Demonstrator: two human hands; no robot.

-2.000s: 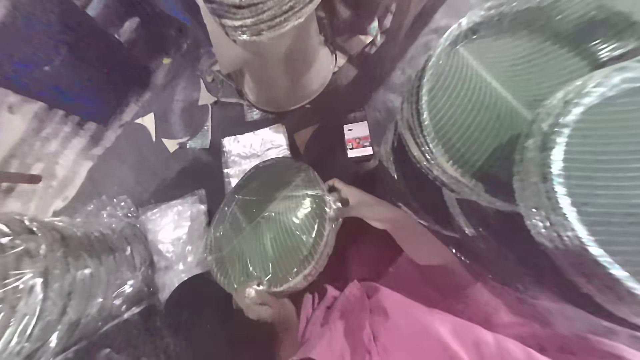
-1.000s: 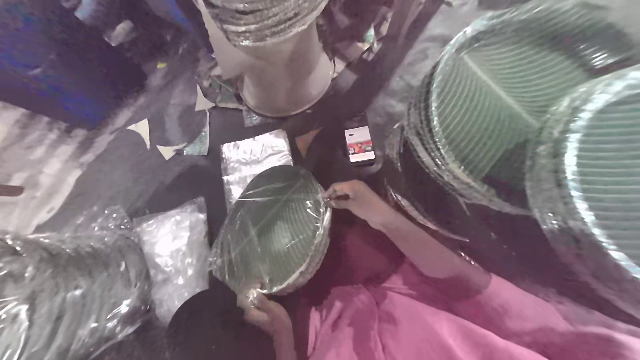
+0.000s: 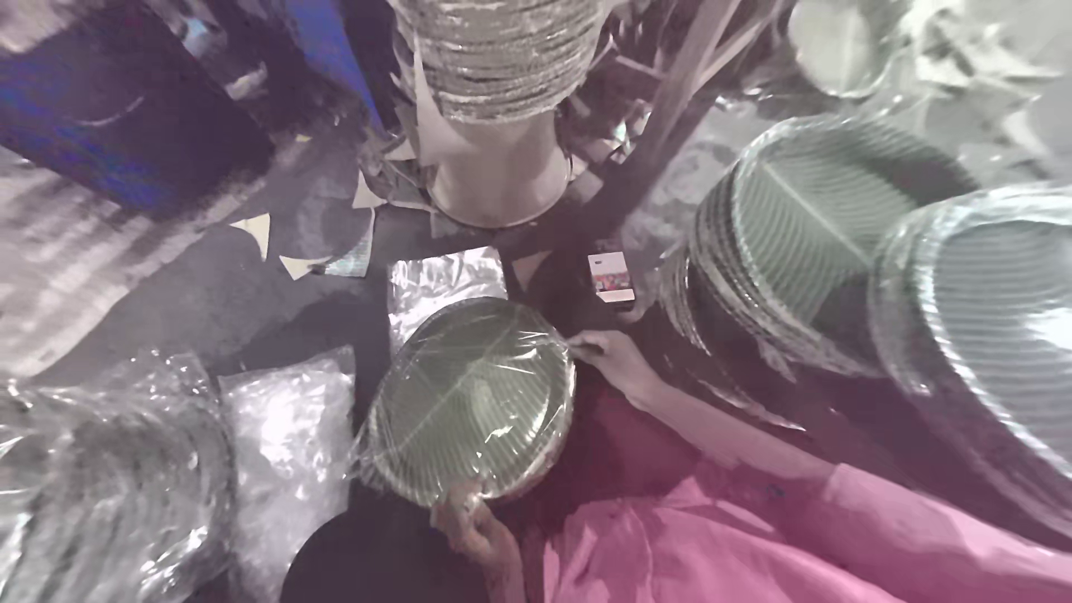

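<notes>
A round green ribbed plate stack (image 3: 477, 402) in clear plastic film lies tilted in front of me. My left hand (image 3: 473, 523) grips its lower rim, with the fingertips on the film. At the upper right rim my right hand (image 3: 607, 360) pinches the edge of the film between thumb and fingers. Behind the plates, partly covered by them, is a flat pile of clear plastic bags (image 3: 444, 280). Another shiny plastic packet (image 3: 289, 444) lies to their left.
Large stacks of green ribbed plates (image 3: 825, 226) stand at right, and film-wrapped stacks (image 3: 109, 494) at lower left. A phone (image 3: 612, 277) with a lit screen lies beyond my right hand. Farther back, a pale round stand (image 3: 501, 172) carries a wrapped stack; scraps (image 3: 255, 233) litter the floor.
The wrapped plates have turned in my hands and face the camera more fully. My right hand stays at the right rim and my left at the lower rim.
</notes>
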